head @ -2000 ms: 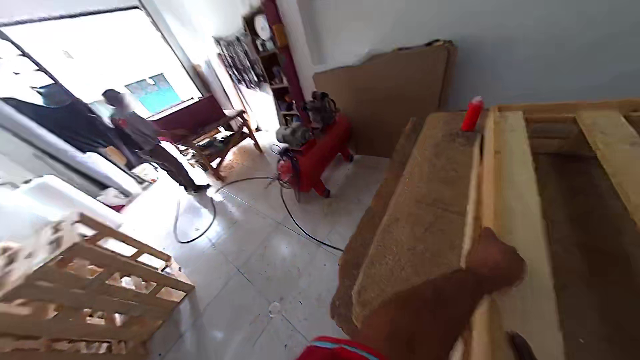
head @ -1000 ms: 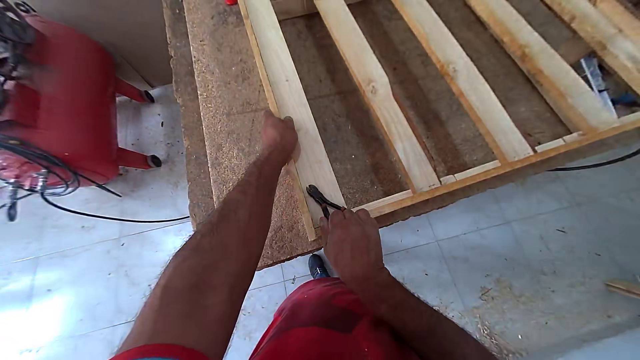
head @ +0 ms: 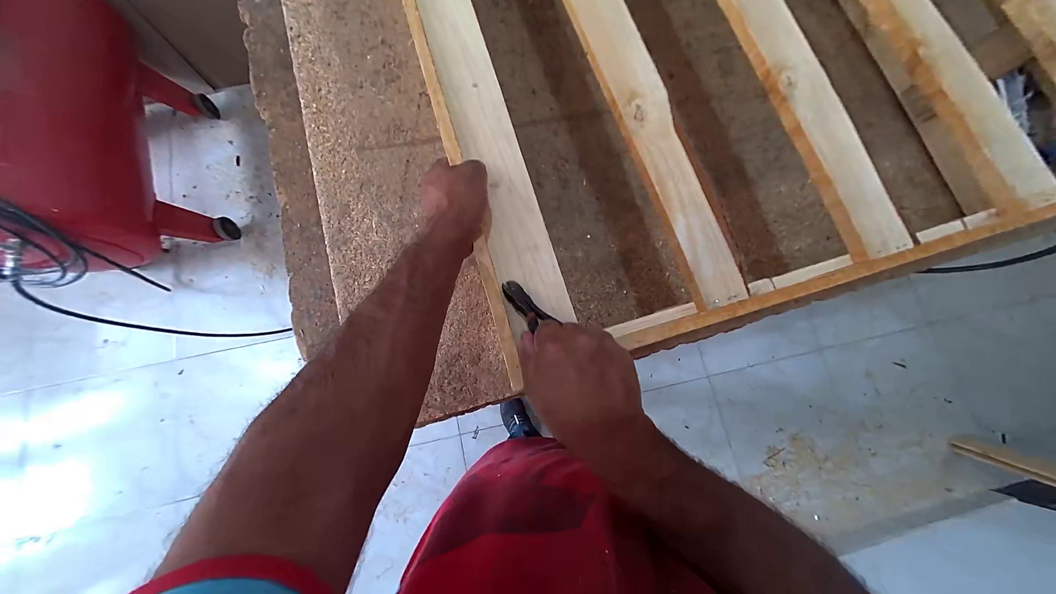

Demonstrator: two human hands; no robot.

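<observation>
A slatted wooden frame [head: 660, 186] lies on a particle board worktop [head: 371, 107]. My left hand [head: 456, 200] is closed around the thin edge strip beside the frame's leftmost slat [head: 528, 206]. Nearer to me, my right hand [head: 584, 375] grips dark-handled pliers or pincers [head: 525, 301] by the handles. The tool's head lies over the near end of that same slat; whether its jaws hold anything cannot be told. My right fingers hide the corner where slat and front rail [head: 825, 289] meet.
A red compressor tank [head: 74, 124] on short legs stands on the tiled floor at the left, with a black hose [head: 165, 327] running under the worktop. Wood shavings [head: 800, 466] and a wooden strip [head: 1002, 458] lie on the floor at the right.
The view has swung from the room down to the frame's near corner. My right hand, with the tool, has come into view since the earliest frame. My left hand stays on the edge strip.
</observation>
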